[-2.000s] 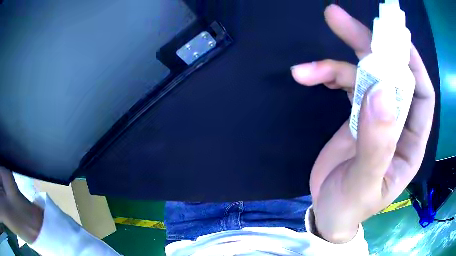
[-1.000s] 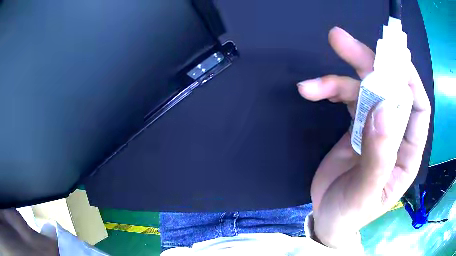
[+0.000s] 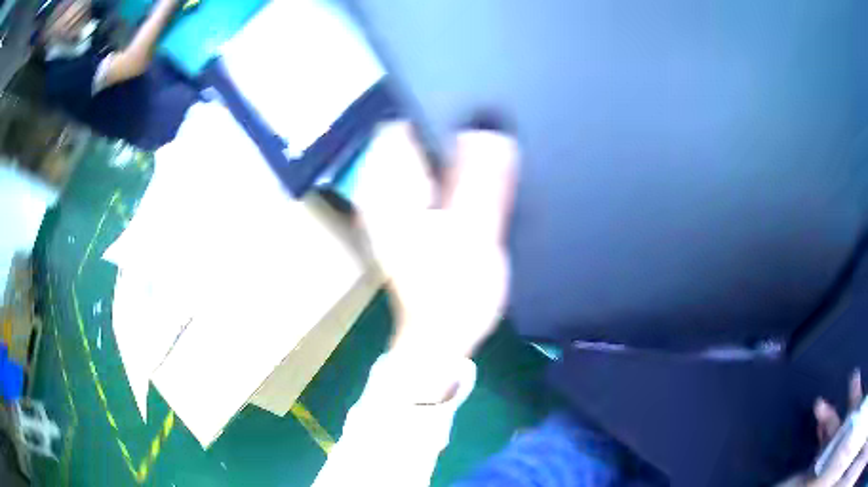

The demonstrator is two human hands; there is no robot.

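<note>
A large dark grey display panel (image 3: pixel 666 171) fills the right half of the view, blurred, with its thin dark rim toward me. My left hand (image 3: pixel 438 228) is at the panel's left edge, with fingers on its edge, gripping it. My right hand (image 3: pixel 842 442) is cut off at the lower right corner and holds a white bottle (image 3: pixel 841 439), of which only a part shows. The black mat (image 3: pixel 657 409) shows under the panel's near edge.
An open cardboard box (image 3: pixel 314 366) with white sheets (image 3: pixel 228 247) stands left of the bench. Beyond it lies a white-faced panel (image 3: pixel 305 76) with a dark rim. Another person (image 3: pixel 124 86) is at the upper left. The green floor (image 3: pixel 86 314) has yellow tape.
The view has swung left toward the box and the other person. My left hand now shows at the panel's left edge. My right hand with the bottle has shifted to the lower right corner.
</note>
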